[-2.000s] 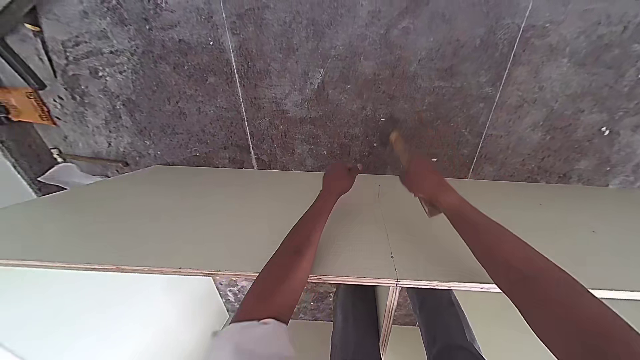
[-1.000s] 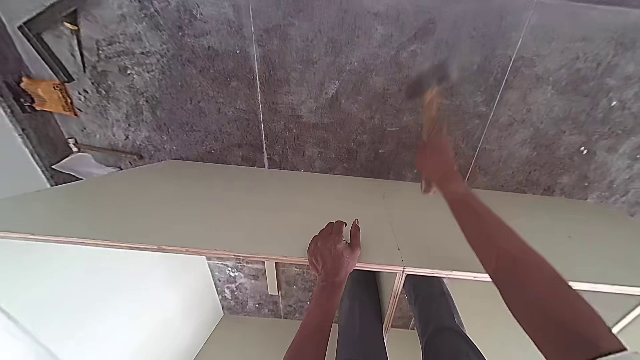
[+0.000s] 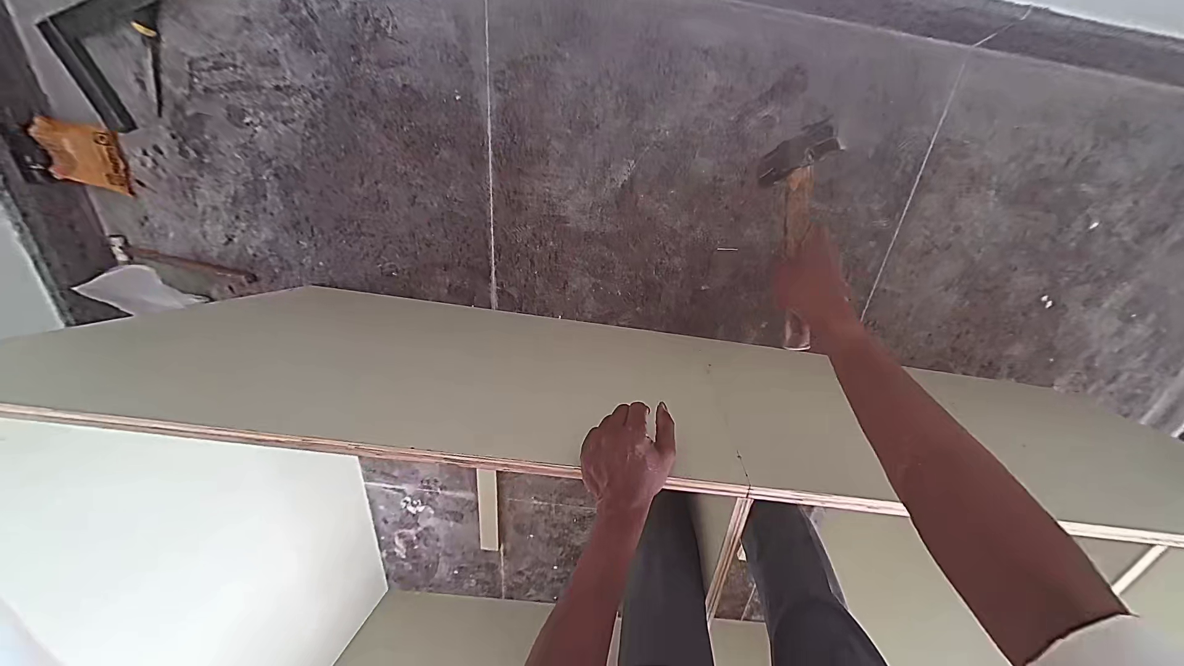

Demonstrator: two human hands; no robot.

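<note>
My right hand [image 3: 812,282] grips the wooden handle of a hammer [image 3: 800,155], its dark metal head pointing away from me over the floor beyond the panel. The hammer looks slightly blurred. My left hand [image 3: 629,453] rests on the near edge of a long, pale green laminated plywood panel [image 3: 444,375], fingers spread on its face and holding nothing. A thin pencil-like line with small dark marks crosses the panel to the right of my left hand. Beneath the panel, an upright plywood divider [image 3: 729,555] meets its near edge between my legs.
On the stained floor [image 3: 629,185] with pale lines lie a dark angled tool [image 3: 88,74], a thin pointed tool [image 3: 154,69], an orange packet [image 3: 83,153], a rusty rod-like tool [image 3: 190,264] and a white sheet or bag [image 3: 137,289]. White and green panels surround my legs.
My left hand has moved from the panel's far edge to its near edge. My right hand has shifted right with the hammer.
</note>
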